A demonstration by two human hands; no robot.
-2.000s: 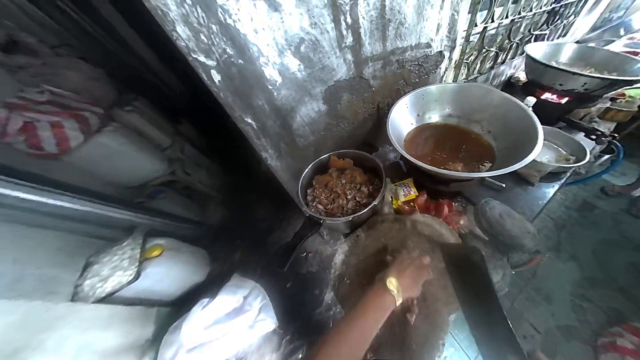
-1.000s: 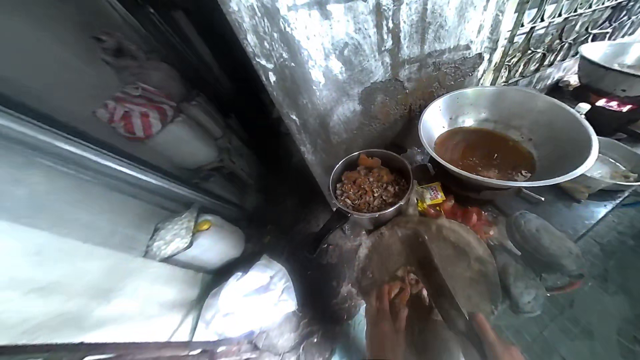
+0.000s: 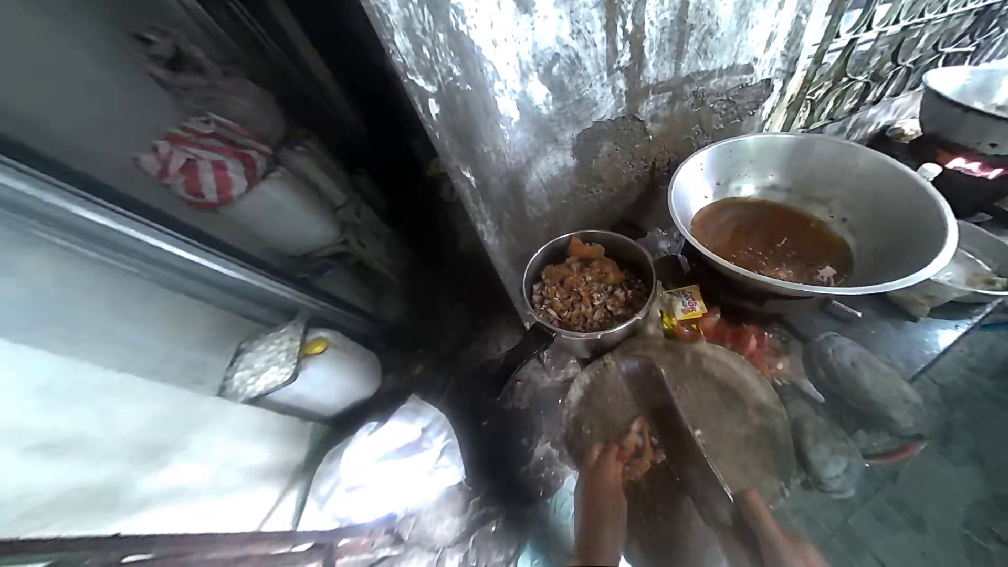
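My right hand point(image 3: 768, 528), at the bottom, is closed on the handle end of a large cleaver point(image 3: 681, 437). The dark blade points up and left across a round chopping block point(image 3: 740, 394). Left of the blade, my left hand point(image 3: 602, 472) rests on the block with its fingertips against a small pile of chopped meat point(image 3: 639, 450); whether it grips any is unclear. Just beyond the block stands a metal pot point(image 3: 591, 340) with a black handle, holding chopped brown meat point(image 3: 591, 291).
A wide metal basin point(image 3: 890, 213) with brown liquid stands behind the block at right. A yellow packet point(image 3: 683, 303) and a red plastic bag point(image 3: 744, 342) lie between them. Grey stones point(image 3: 866, 382) are at the right. A pan point(image 3: 965, 118) sits over a fire, near a rough wall point(image 3: 551, 102).
Two seconds ago the cleaver lay farther right on the block, pointing the other way; now it slants up-left in my right hand. My left hand has come in beside the meat.
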